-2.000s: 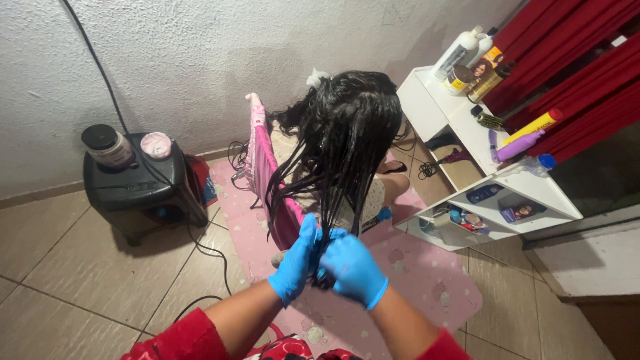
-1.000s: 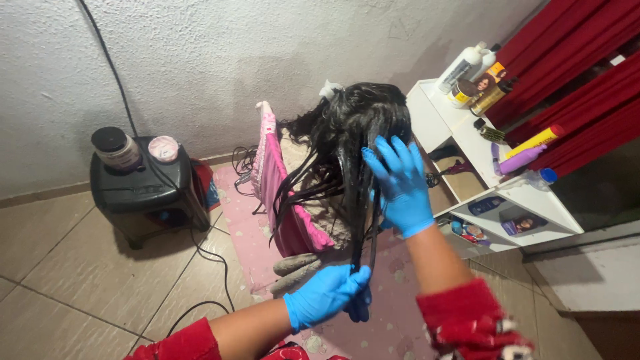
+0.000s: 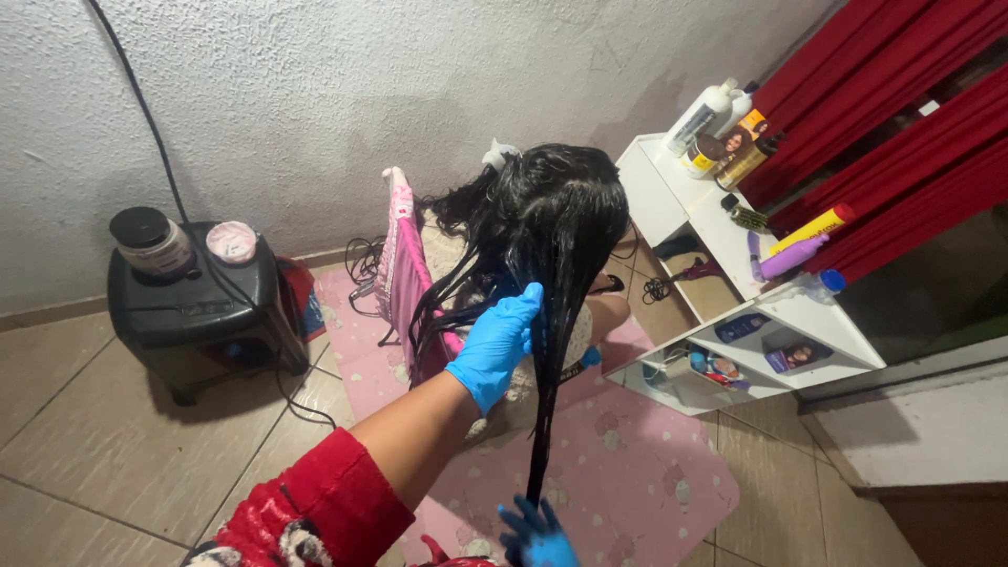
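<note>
A seated person, seen from behind, has long, wet-looking dark hair (image 3: 571,205) with a white clip at one side. Near the middle of the view, my left hand (image 3: 496,342), in a blue glove, is closed around part of the hair, thumb up. A long strand (image 3: 545,425) hangs past it toward the bottom. At that strand's lower end is my right hand (image 3: 539,535), also blue-gloved, with its fingers apart; the frame's lower edge cuts it off. The person sits on a pink folding chair (image 3: 409,268).
On the left, a black plastic stool (image 3: 197,315) holds a dark-lidded jar (image 3: 153,244) and a pink-white lid or tub (image 3: 231,242). A white shelf unit (image 3: 720,236) with bottles, tubes and a brush stands at right. A pink mat (image 3: 661,480) lies underfoot; a cable (image 3: 142,102) hangs along the wall.
My right hand has gone from the upper hair down to the strand's lower end. My left hand, lower on the hair one second ago, is now higher up on it.
</note>
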